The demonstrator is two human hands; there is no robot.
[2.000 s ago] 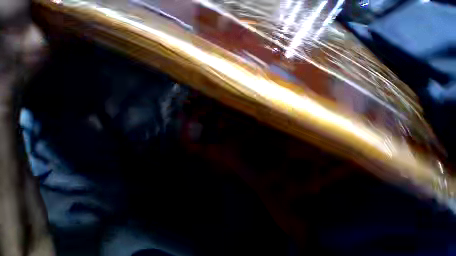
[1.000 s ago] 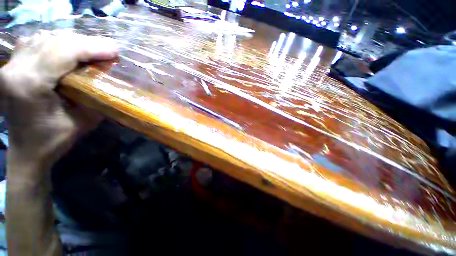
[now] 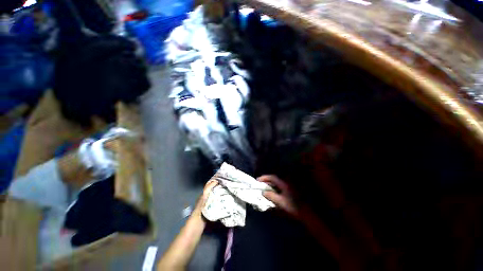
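A crumpled whitish cloth or bag with faint marks is held low in front of me, at the lower middle of the view. My left hand grips its left side. My right hand holds its right side, with the fingers on its edge. A thin pinkish strip hangs below it. The picture is blurred, so I cannot tell exactly what the whitish thing is.
A black-and-white heap of fabric strips hangs beside the wooden table. Open cardboard cartons with black and white cloth stand on the left. Blue plastic bags lie behind. Under the table it is dark.
The view has swung left and down from the tabletop to the floor and cartons. My left hand has left the table edge; both hands now hold the whitish thing.
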